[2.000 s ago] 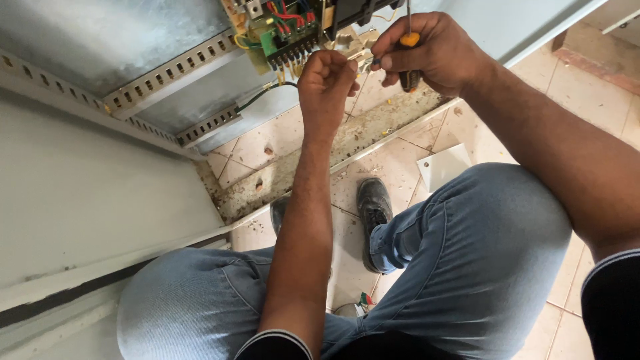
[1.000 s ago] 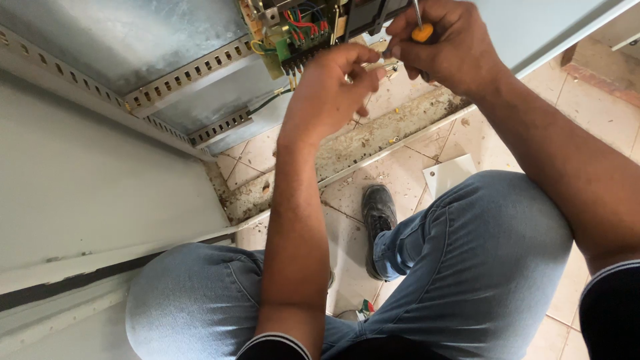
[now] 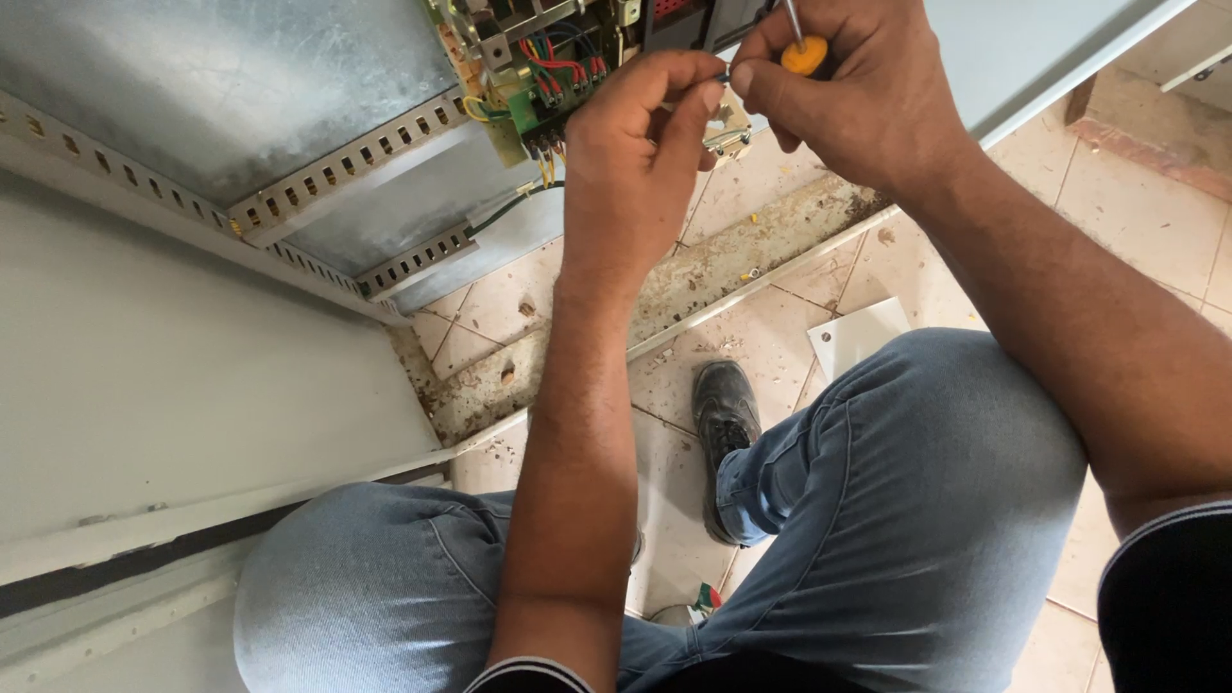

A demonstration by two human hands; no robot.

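Observation:
My right hand (image 3: 857, 91), at the top, holds a screwdriver (image 3: 805, 55) with an orange-and-black handle, its metal shaft pointing up out of view. Between the fingertips of my left hand (image 3: 640, 144) and those of my right is a small dark piece (image 3: 724, 77), too small to name. Left of my left hand, a green circuit board (image 3: 525, 115) carries red, blue and yellow wires with crimped ends. A pale bracket-like part (image 3: 733, 130) with metal screws or clips shows just below my fingertips; what joins it is hidden.
Slotted metal rails (image 3: 356, 159) cross the cabinet's back panel at left. A dark cable (image 3: 500, 210) runs from the lower rail toward the board. The cabinet's dirty bottom edge (image 3: 770, 236) lies beneath my hands. A white plate (image 3: 857, 337) rests on the tiled floor near my right knee.
My left hand, close at the small parts two seconds ago, opened its fingers one second ago and now has them pinched together near my right fingertips. The screwdriver stays in my right hand.

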